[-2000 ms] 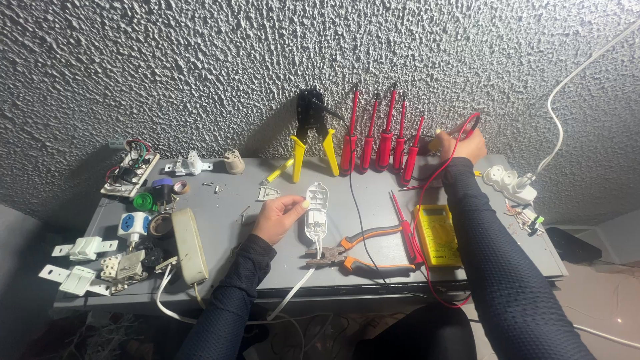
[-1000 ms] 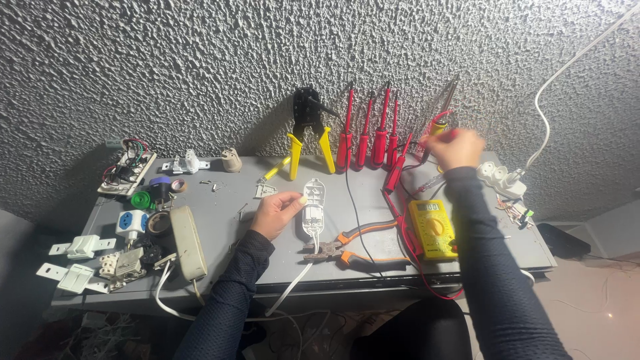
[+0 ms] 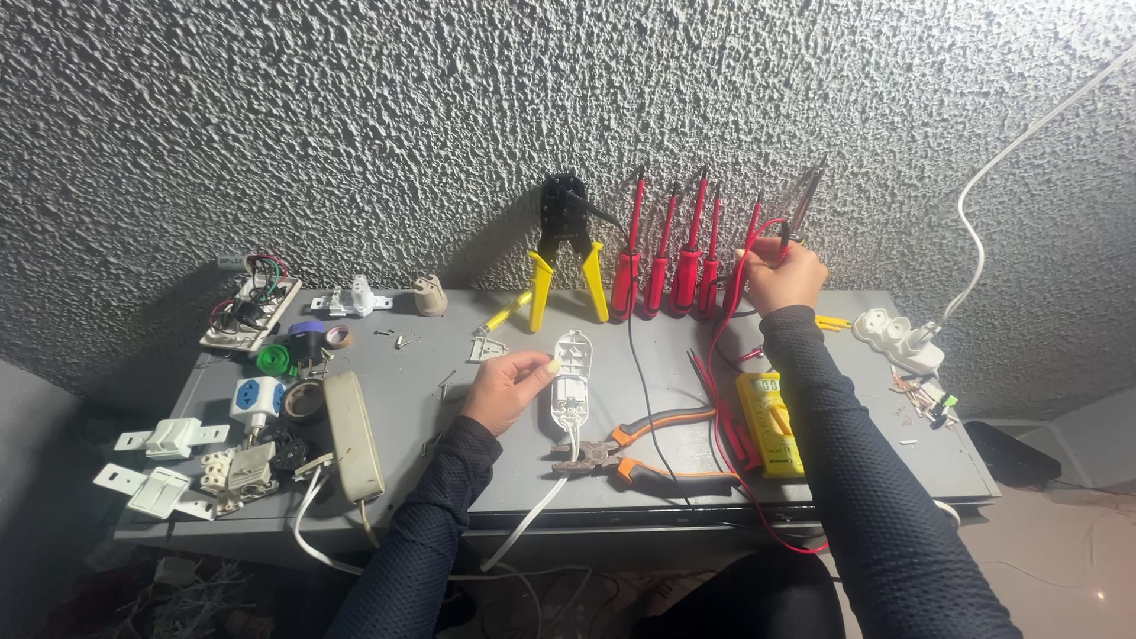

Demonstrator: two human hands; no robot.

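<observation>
My left hand [image 3: 510, 392] pinches the left edge of an open white plastic socket housing [image 3: 572, 377], whose white cord runs down past the jaws of orange-and-grey combination pliers [image 3: 590, 457]. Up by the wall, my right hand [image 3: 785, 273] is at the rightmost red insulated screwdriver [image 3: 735, 282]; a red test lead [image 3: 715, 355] loops over its fingers, and its exact grip is unclear. Several more red screwdrivers [image 3: 683, 280] lean left of it. Long thin metal tools [image 3: 808, 200] rise behind this hand. A yellow multimeter [image 3: 770, 426] lies partly beneath my right forearm.
Yellow-handled crimping pliers [image 3: 566, 222] lean on the textured wall. At left are a cream elongated housing [image 3: 353, 435], tape rolls [image 3: 303, 399], a blue-faced adapter [image 3: 257, 399] and white fittings [image 3: 160, 488]. A white outlet block [image 3: 896, 339] and wire scraps [image 3: 923, 395] are at right.
My right hand has moved left to the rightmost screwdriver. Thin metal tools not visible two seconds ago now stand behind it. My left hand stays at the white housing.
</observation>
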